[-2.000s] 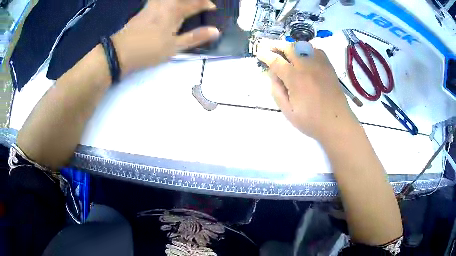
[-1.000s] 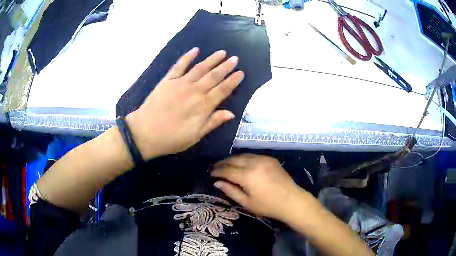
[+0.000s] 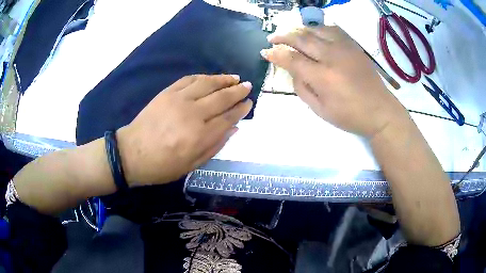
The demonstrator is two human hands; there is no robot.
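A dark cut panel (image 3: 176,50) lies on the white table, its right edge by the presser foot (image 3: 269,20) at top centre. My left hand (image 3: 184,125) lies flat on the panel's lower part, palm down, fingers pointing right and close together. My right hand (image 3: 330,74) is right of the panel, with thumb and fingertips touching its right edge just below the presser foot. Whether the right fingertips pinch the cloth is hard to tell. The needle point cannot be made out.
Red-handled shears (image 3: 407,48) lie right of my right hand, with dark snips (image 3: 444,100) beyond them. A thin grey stick (image 3: 388,79) lies beside my right wrist. Other dark pieces (image 3: 45,37) lie at far left. A ruler strip (image 3: 288,187) runs along the near edge.
The panel has shifted, with its lower end now further left. My right hand has come up from below the table edge to beside the presser foot. My left hand has moved slightly down and left.
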